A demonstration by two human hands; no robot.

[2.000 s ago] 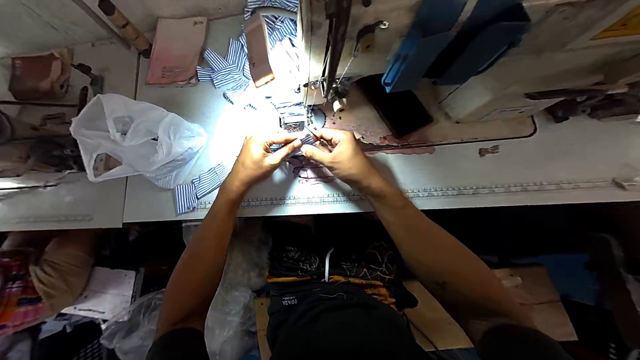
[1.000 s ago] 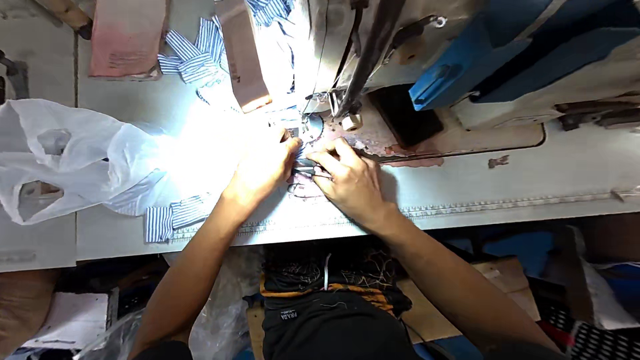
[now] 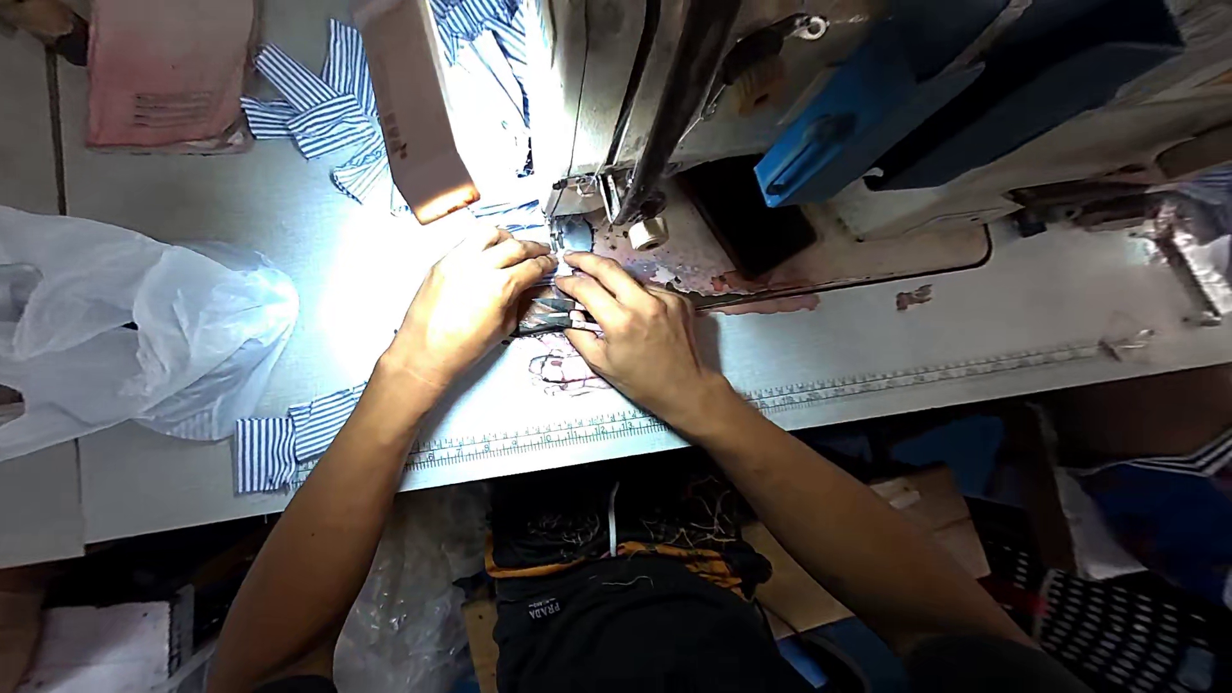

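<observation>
My left hand [image 3: 472,303] lies at the left of the sewing machine's presser foot [image 3: 556,231], fingertips pressed on a small piece of striped fabric [image 3: 549,279] mostly covered by the fingers. From the right, my right hand [image 3: 630,327] reaches the same piece, its index fingertip close to the foot. Its lower fingers hold small dark-bladed thread snips [image 3: 551,313], which lie partly under the palm side. Blue and white striped strips [image 3: 332,115] are heaped behind on the left, and two folded striped pieces [image 3: 265,452] rest by the front edge.
A white plastic bag [image 3: 212,327] is at the left, a pink booklet [image 3: 168,77] behind it. A brown cardboard strip [image 3: 414,106] leans beside the machine head. A dark phone-like slab [image 3: 751,217] lies on the machine bed. A measuring tape [image 3: 770,395] runs along the table's front edge.
The view has moved closer to the table. My fingers have shifted toward the presser foot, and both hands remain together at the fabric.
</observation>
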